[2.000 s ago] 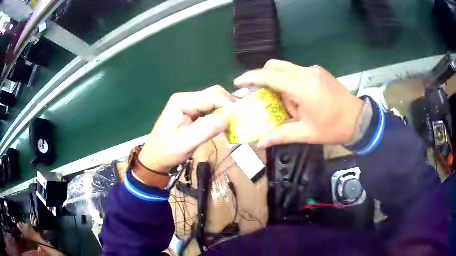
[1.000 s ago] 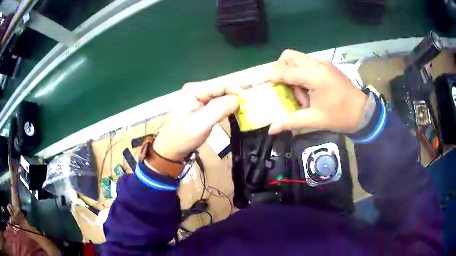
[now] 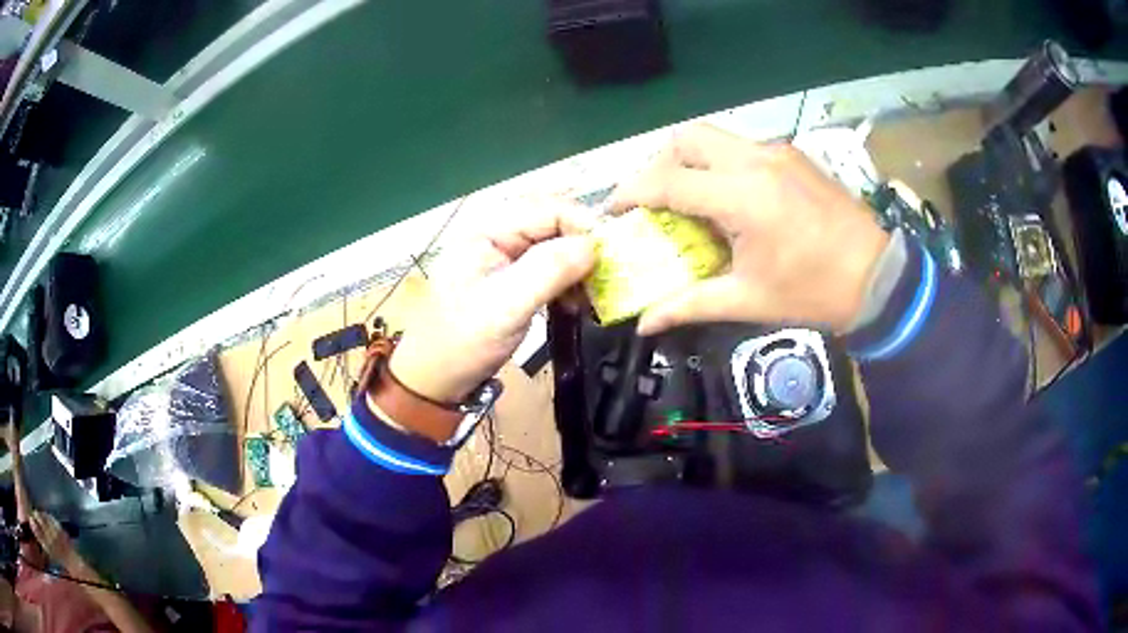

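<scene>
My left hand (image 3: 489,297) and my right hand (image 3: 767,235) hold a shiny yellow tape roll (image 3: 656,262) between them, above the bench. The left thumb and fingers pinch its left edge; the right hand grips it from the right. Below lies an opened black case: the rear half (image 3: 594,433) with moulded parts inside, and the front half (image 3: 755,464) with the speaker driver (image 3: 784,382). Red speaker wires (image 3: 717,428) run between the halves to a small green spot. My right hand and sleeve hide part of the case.
Small green circuit boards (image 3: 259,460), black pieces (image 3: 317,391) and a coiled black cable (image 3: 480,501) lie left. Clear plastic wrap (image 3: 173,427) lies further left. A black case stands on the green conveyor (image 3: 408,111). Another person's arm (image 3: 74,563) shows at lower left.
The view has shifted, showing more of the case and boards. The yellow roll stays in both hands, turned slightly. The long black tool seen left of the case earlier is no longer there.
</scene>
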